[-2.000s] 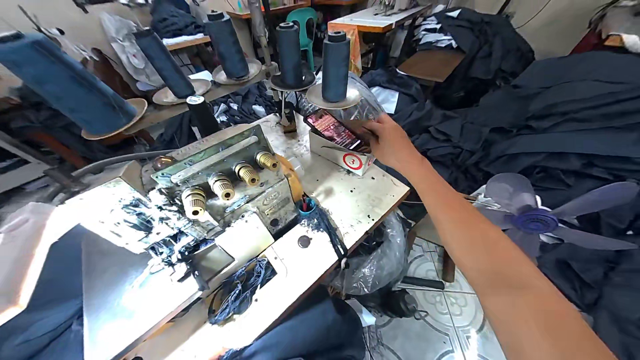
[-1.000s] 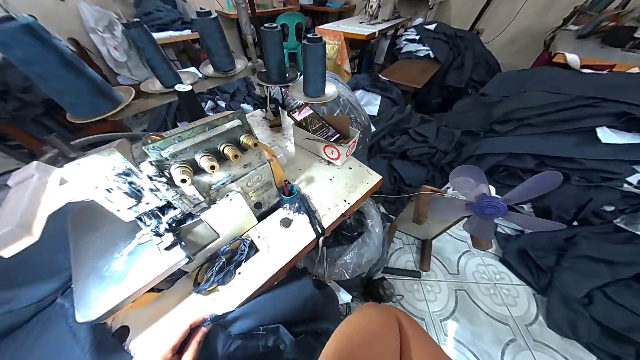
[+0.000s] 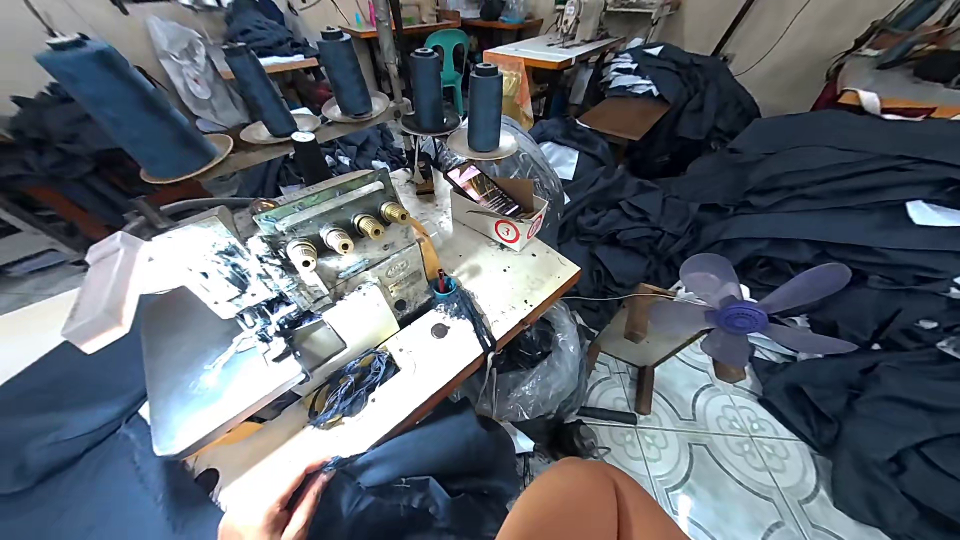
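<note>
My left hand (image 3: 274, 502) is at the bottom edge, its thumb and fingers pinching the edge of dark navy fabric (image 3: 420, 480) in front of the sewing table. My right hand is out of view. Above the left hand stands an overlock sewing machine (image 3: 337, 255) with several brass-coloured tension knobs. Loose dark thread (image 3: 356, 386) lies in an opening by its base. A smartphone (image 3: 484, 191) with a lit screen leans in an open white carton (image 3: 499, 221) on the table. More navy fabric (image 3: 67, 427) hangs at the left.
Several thread cones (image 3: 486, 112) stand behind the machine. A small blue cup (image 3: 443, 286) sits beside it. Right of the table are a plastic bag (image 3: 540, 375), a purple-bladed fan (image 3: 741, 318) by an upturned wooden stool (image 3: 637, 330), and heaps of dark cloth (image 3: 825, 195). My bare knee (image 3: 592, 502) is at the bottom.
My right hand, seen at the phone two seconds ago, has let go of it and left the view. The phone rests in the carton. My left hand has come into view at the fabric.
</note>
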